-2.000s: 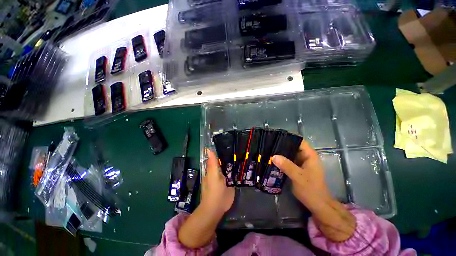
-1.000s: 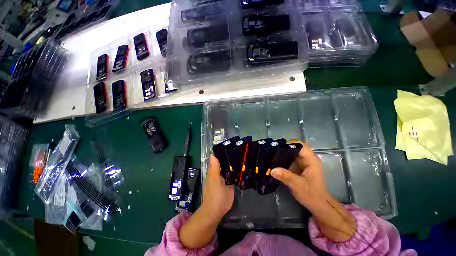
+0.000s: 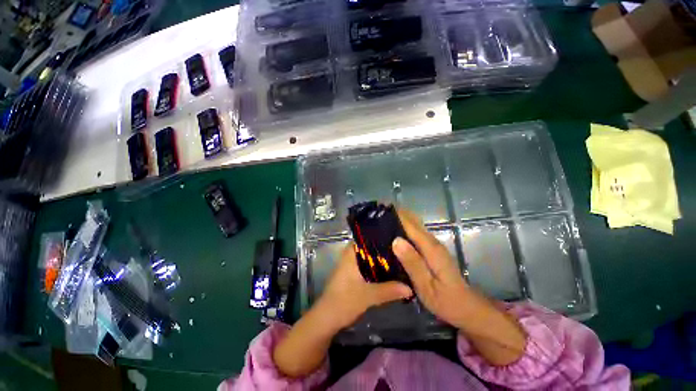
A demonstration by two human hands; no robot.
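Note:
Several black handsets (image 3: 381, 237) are bunched in a tight stack between both hands, with orange and red trim showing along their left edges. My left hand (image 3: 347, 286) holds the stack from the left and below, its thumb across the lower end. My right hand (image 3: 427, 263) holds the right side, thumb on the top handset. The stack is above a clear blister tray (image 3: 526, 260). The hands and stack hide part of the tray's pockets. The exact number of handsets cannot be told.
Loose handsets (image 3: 223, 209) and a thin dark stick (image 3: 275, 218) lie left of the tray. Plastic bags (image 3: 80, 267) lie far left, a yellow sheet (image 3: 632, 179) right. Behind are stacked trays (image 3: 500, 50), a white board (image 3: 343, 137), black-and-red units (image 3: 166, 150) and cardboard (image 3: 641, 50).
The handsets, fanned out before, are now squeezed together into a narrow stack. My hands have come closer together. The whole view has shifted slightly.

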